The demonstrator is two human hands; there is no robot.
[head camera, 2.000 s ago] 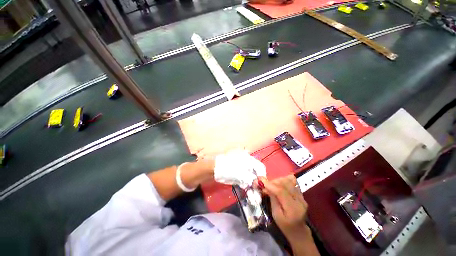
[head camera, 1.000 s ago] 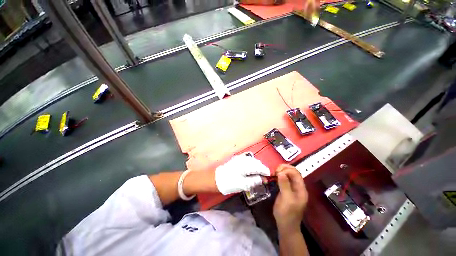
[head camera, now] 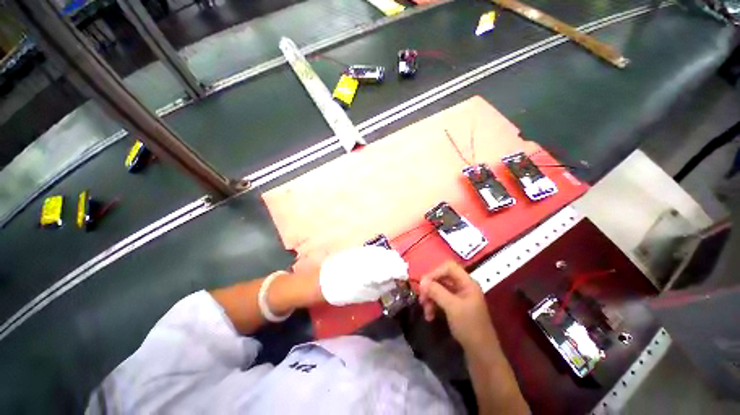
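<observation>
My left hand [head camera: 363, 275], in a white glove, grips a wired module [head camera: 397, 300] over the red mat's near edge. The glove covers its middle; a dark end shows above the glove, but I cannot tell if it is the same module. My right hand [head camera: 450, 293], bare, is just right of it, fingertips pinched at the red lead wires [head camera: 415, 284]. Three modules lie on the red mat [head camera: 357, 186]: one near my hands [head camera: 456, 230], two farther right [head camera: 488, 187] [head camera: 530, 176]. Another module [head camera: 566, 336] lies on the dark red fixture plate [head camera: 519, 324].
A green conveyor [head camera: 235, 134] carries yellow-wrapped parts [head camera: 52, 211] [head camera: 345, 91] and a pale divider bar [head camera: 318, 93]. A metal post [head camera: 154, 121] stands left. A perforated rail [head camera: 527, 247] edges the fixture plate. A grey machine part [head camera: 710, 332] is at the right.
The view has shifted, so the mat and belt items sit higher and farther left. My hands remain together at the module; my right fingers have moved slightly apart from the glove.
</observation>
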